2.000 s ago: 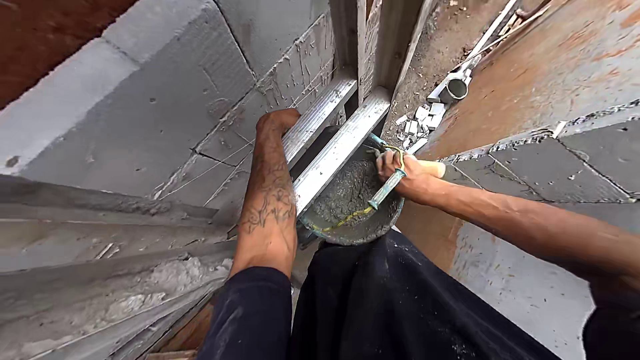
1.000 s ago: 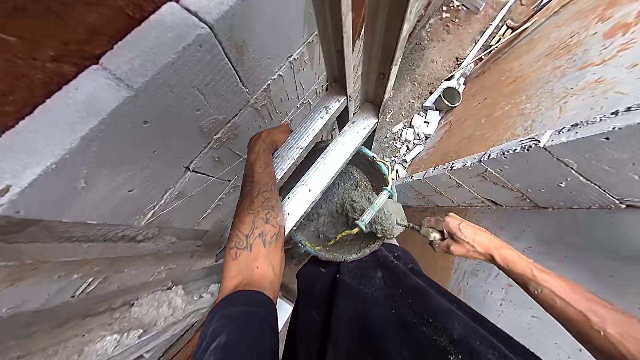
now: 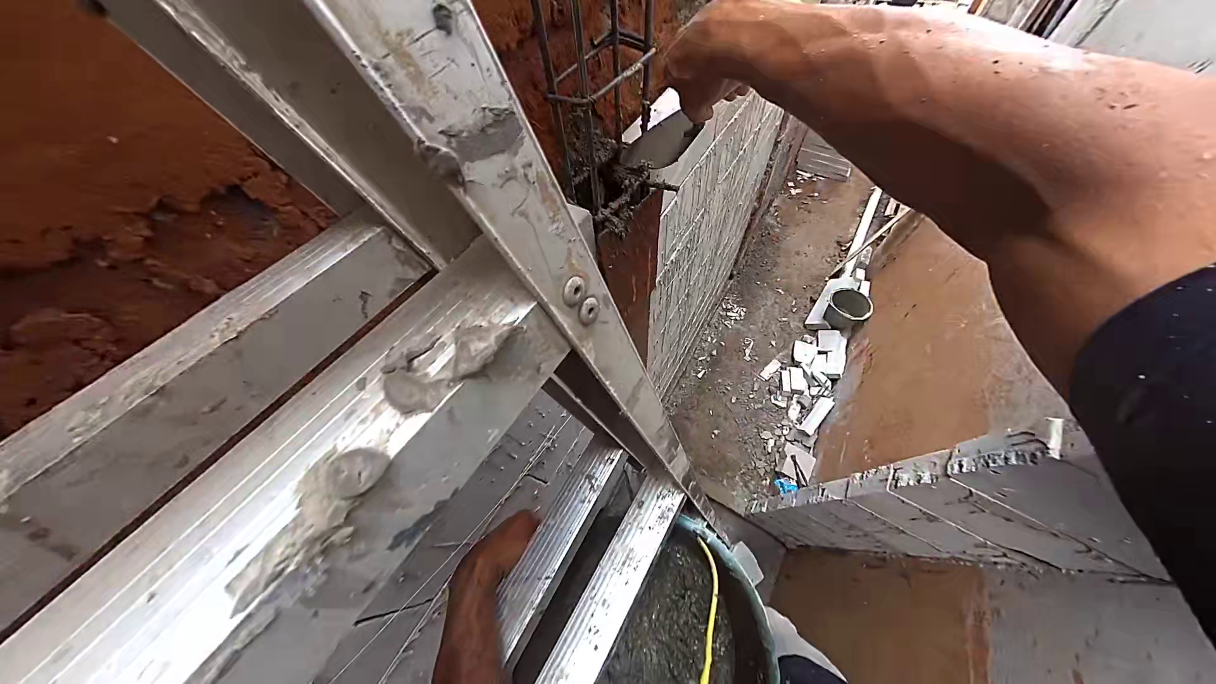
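Note:
My right hand (image 3: pixel 708 62) is stretched up to the top of the block wall, closed on a trowel whose blade (image 3: pixel 662 141) lies against wet mortar (image 3: pixel 616 190) around the upright steel rebar cage (image 3: pixel 581 76); the trowel's handle is hidden. Low in the view, my left hand (image 3: pixel 503 551) rests against the side of an aluminium ladder rung (image 3: pixel 560 546), its fingers mostly hidden. Beside and partly under the rungs sits a bucket (image 3: pixel 746 594) of grey mortar (image 3: pixel 670 608), with a yellow cord (image 3: pixel 711 608) across it.
Mortar-smeared ladder rails (image 3: pixel 532 190) cross close in front of me. Below, broken block pieces (image 3: pixel 807 380) and another bucket (image 3: pixel 848 306) lie on the dirt ground (image 3: pixel 741 380). A low block wall (image 3: pixel 950 503) runs at the right, and a red earth bank (image 3: pixel 123 209) stands at the left.
My right hand has moved from beside the mortar bucket up to the rebar at the wall top. My left hand stays by the ladder. The view has swung upward and closer to the ladder.

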